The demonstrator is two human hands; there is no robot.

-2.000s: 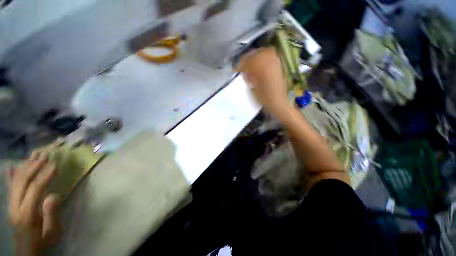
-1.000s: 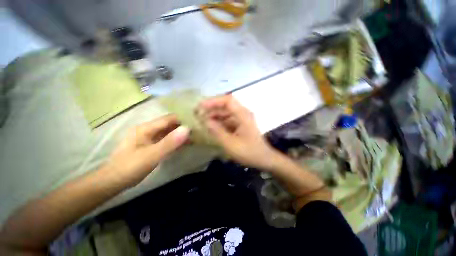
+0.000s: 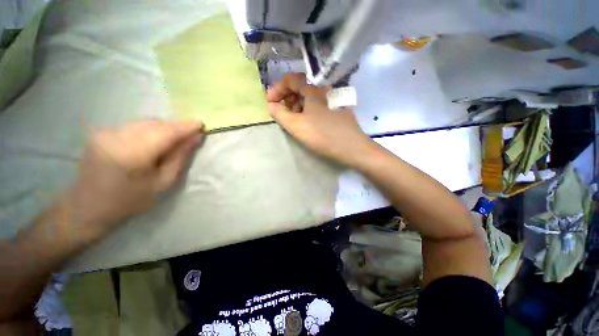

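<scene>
A pale grey-green garment panel (image 3: 263,177) lies spread over the machine table. A yellow-green pocket piece (image 3: 210,72) lies on it, with a dark-edged fold along its near side. My left hand (image 3: 141,167) pinches the left end of that fold between thumb and fingers; it is slightly blurred. My right hand (image 3: 309,118) is at the fold's right end, fingers curled at the cloth edge beside the needle area; what its fingertips hold is hard to tell. The sewing machine head (image 3: 335,33) is above my right hand and partly hides the needle area.
A white ribbed knob (image 3: 341,97) is beside my right hand. A yellow-orange strip holder (image 3: 492,157) with folded olive strips (image 3: 529,147) is at the table's right end. A tied cloth bundle (image 3: 563,226) hangs beyond it. A yellow-orange ring (image 3: 414,43) lies on the machine bed.
Both hands were close together over a small cloth piece; now they are apart along the fold. My right hand has moved up to the needle area. The view has shifted and the machine head shows more.
</scene>
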